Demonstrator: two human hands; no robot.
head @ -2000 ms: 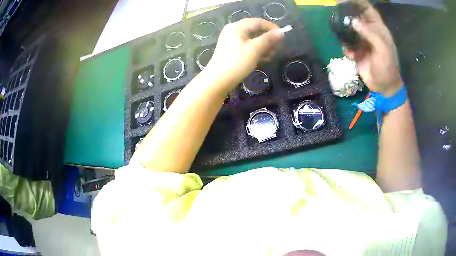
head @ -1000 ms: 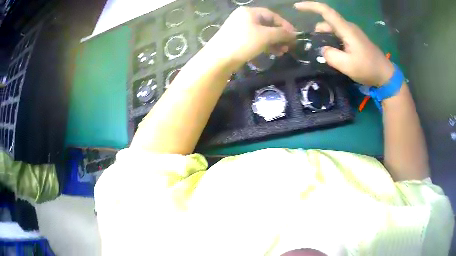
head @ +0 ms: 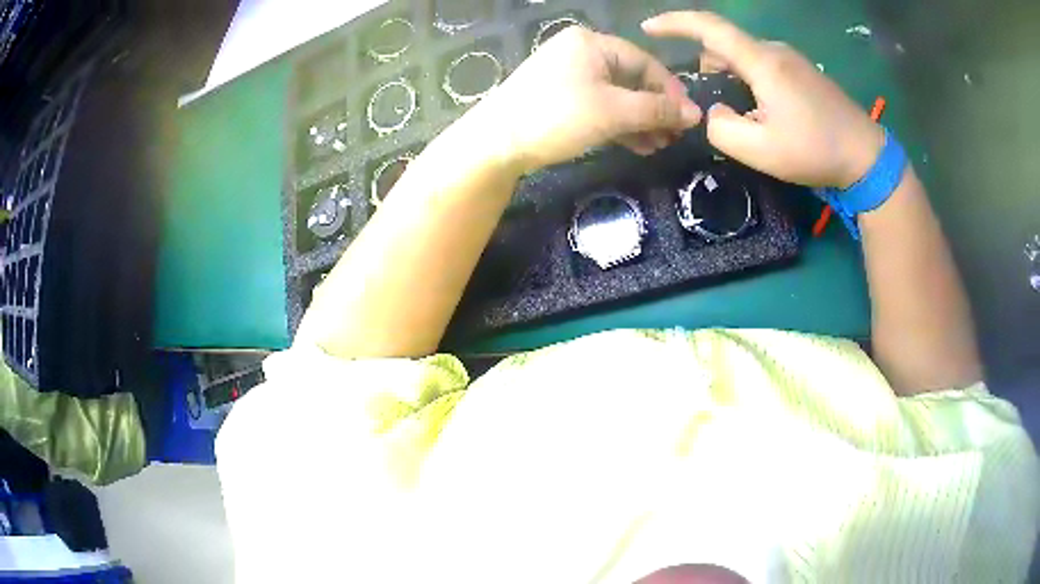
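Note:
My left hand (head: 622,103) reaches over the black foam tray (head: 684,268) with thumb and finger pinched together; whatever is between them is too small to tell. My right hand (head: 781,120), with a blue wrist strap (head: 876,180), curls around a dark piece (head: 721,96), probably a watch head, partly hidden by the fingers. My left fingertips are at its near side. A white-faced watch head (head: 608,230) and a dark-faced one (head: 718,207) lie in the tray's near pockets. Thin silver rings, such as this watch case (head: 391,106), lie in farther pockets.
Small metal parts (head: 328,135) sit in a left pocket. An orange stick (head: 823,217) lies on the green mat (head: 222,217), partly behind the strap. White paper (head: 268,46) lies beyond the tray. Other black trays (head: 34,228) and another person's yellow sleeve (head: 97,428) are at left.
My right hand has come left from beside the tray with the dark piece, over the tray to my left fingertips. The small white piece in my left fingers and the white wad no longer show.

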